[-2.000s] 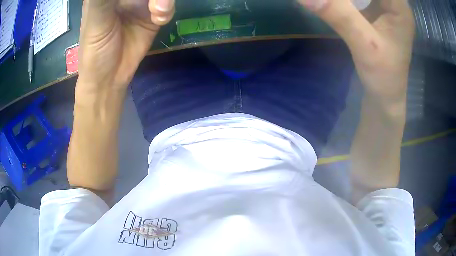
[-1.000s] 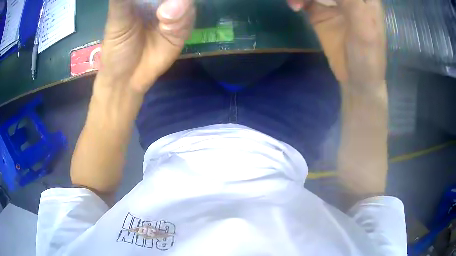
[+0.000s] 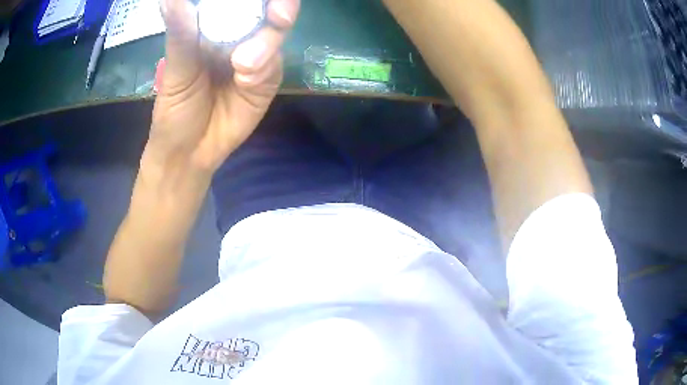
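My left hand (image 3: 226,83) is at the top left of centre, over the bench edge, palm towards me. Its fingers and thumb hold a round part (image 3: 230,18) with a bright, glaring silver-white face and a thin dark rim. The glare hides detail on the face. My right hand is out of the picture past the top edge; only the forearm shows, reaching up and across the green bench mat.
A green label (image 3: 357,70) lies near the bench edge; a red label (image 3: 160,75) is mostly covered by my left hand. White papers (image 3: 134,21) and a pen (image 3: 96,58) lie left. Clear stacked trays (image 3: 603,68) stand right. A blue stool (image 3: 34,203) is on the floor.
The round part's bright face now shows in my left hand. My right arm has swung up and inward, and its hand has left the picture. The view has shifted slightly.
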